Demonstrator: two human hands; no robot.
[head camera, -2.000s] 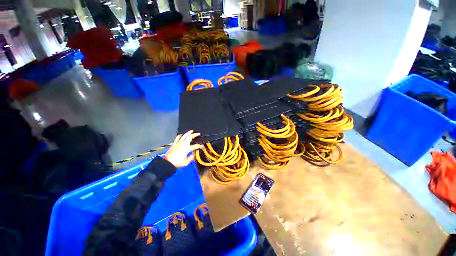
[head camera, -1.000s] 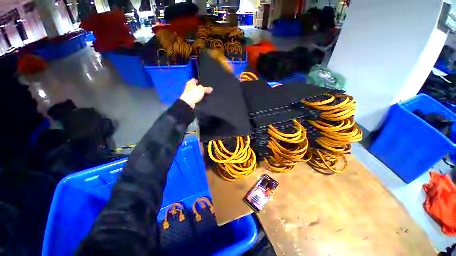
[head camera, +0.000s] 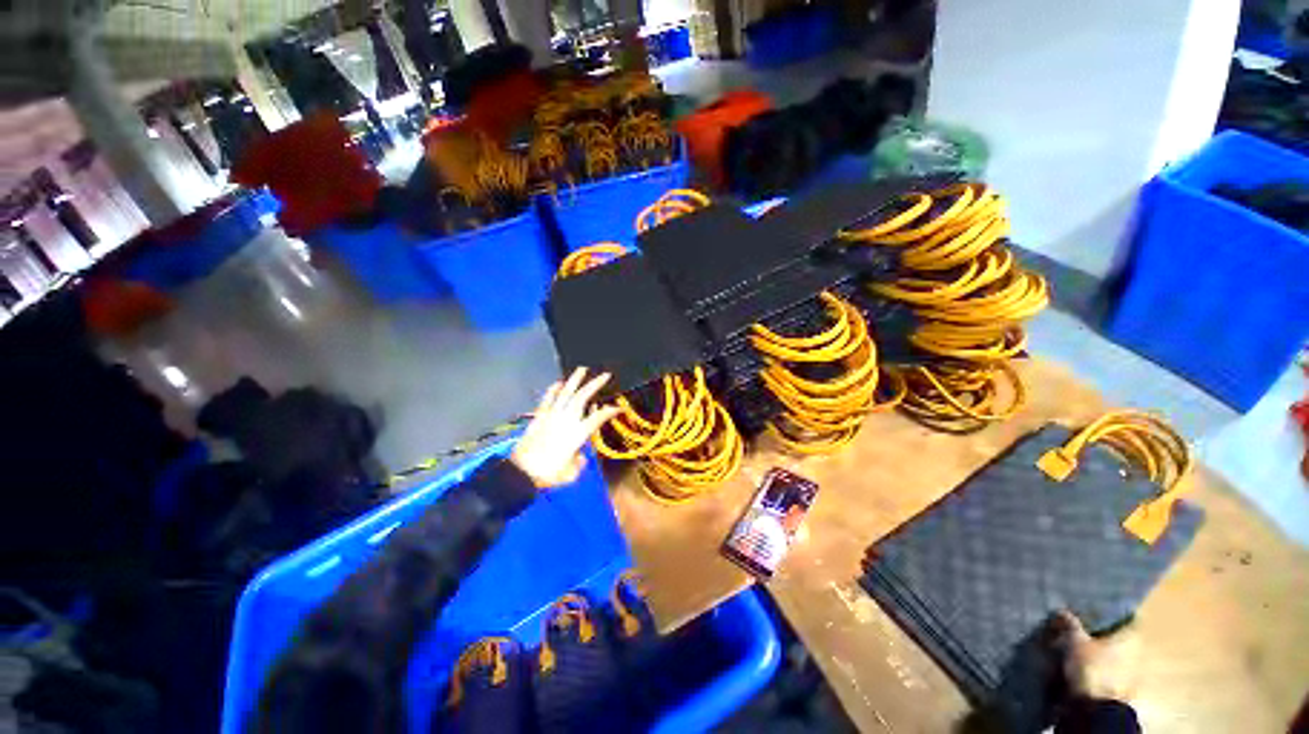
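Bag body panels (head camera: 991, 552), several in a layered pile with a grey diamond pattern and tan handles (head camera: 1141, 437), lie at the table's right. My right hand (head camera: 1088, 671), dark and partly blurred, is at their near edge with a digit over the top; its underside is hidden. My left hand (head camera: 563, 427) is at the near-left corner of a stack of plain black panels (head camera: 625, 323), fingers spread, with no panel seen lifted. Yellow-tan handle loops (head camera: 675, 442) hang from that stack's front, and more bunches (head camera: 818, 380) hang beside it.
A smartphone (head camera: 772, 523) lies on the tan board table (head camera: 847, 631). A blue bin (head camera: 323, 581) with sewn bag pieces (head camera: 567, 667) stands below my left arm. More blue bins (head camera: 481, 273) stand behind, another (head camera: 1206, 273) at right, near a white pillar (head camera: 1077, 129).
The patterned panels and my right hand have come into view at right. My left hand has moved from the raised panel to the stack's near corner; the left stack lies flat again.
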